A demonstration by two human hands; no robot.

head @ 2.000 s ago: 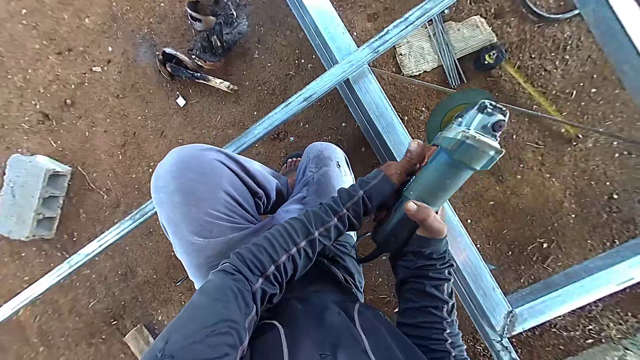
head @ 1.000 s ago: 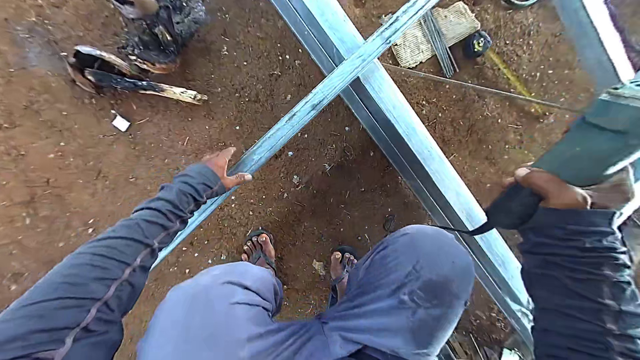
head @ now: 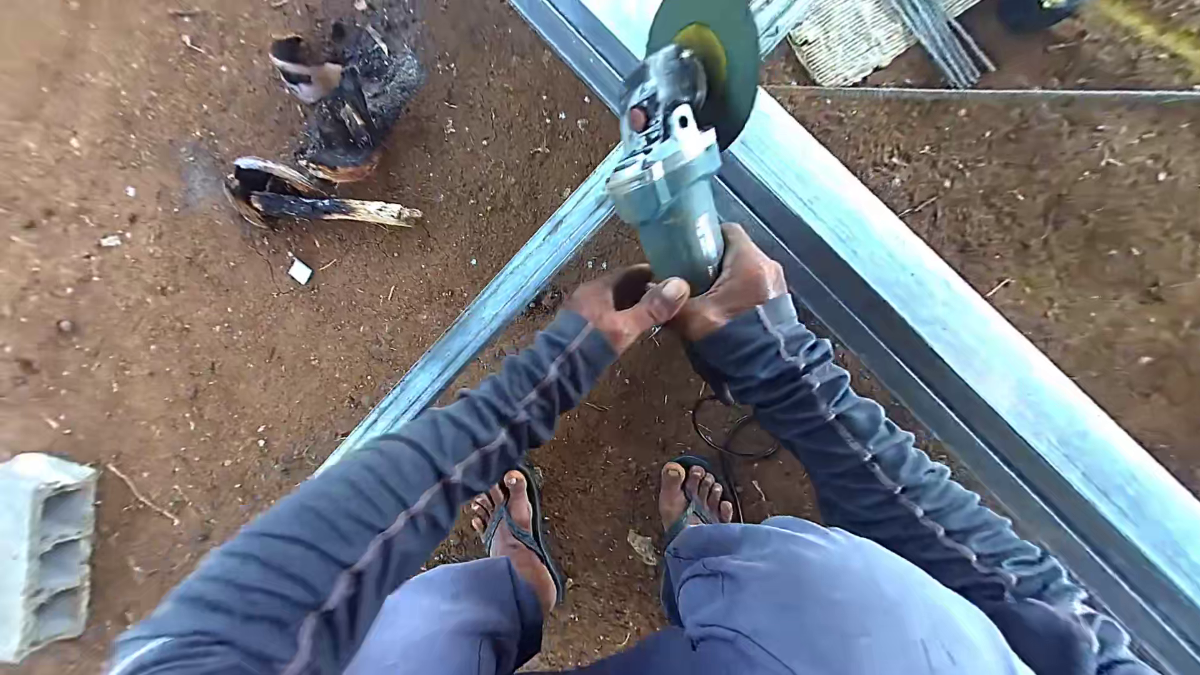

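Note:
An angle grinder (head: 675, 197) with a green cutting disc (head: 722, 66) points away from me above two crossing galvanized steel channels. My right hand (head: 736, 286) is closed around the rear of its body. My left hand (head: 628, 305) is at the left side of the grinder's rear end, thumb over it; its fingers are partly hidden, so its grip cannot be told. The thinner steel bar (head: 497, 314) runs from lower left up beneath the grinder. The wider steel channel (head: 900, 291) slants from the top down to the lower right.
A hollow concrete block (head: 47, 553) lies at the lower left. Charred wood (head: 328, 206) and ash lie at the upper left. Metal rods (head: 937, 47) rest on a woven sack (head: 848, 42) at the upper right. A black cord (head: 736, 436) loops near my right foot.
The grinder has come from the far right to the middle in my right hand. My left hand has let go of the thin steel bar and is now at the grinder.

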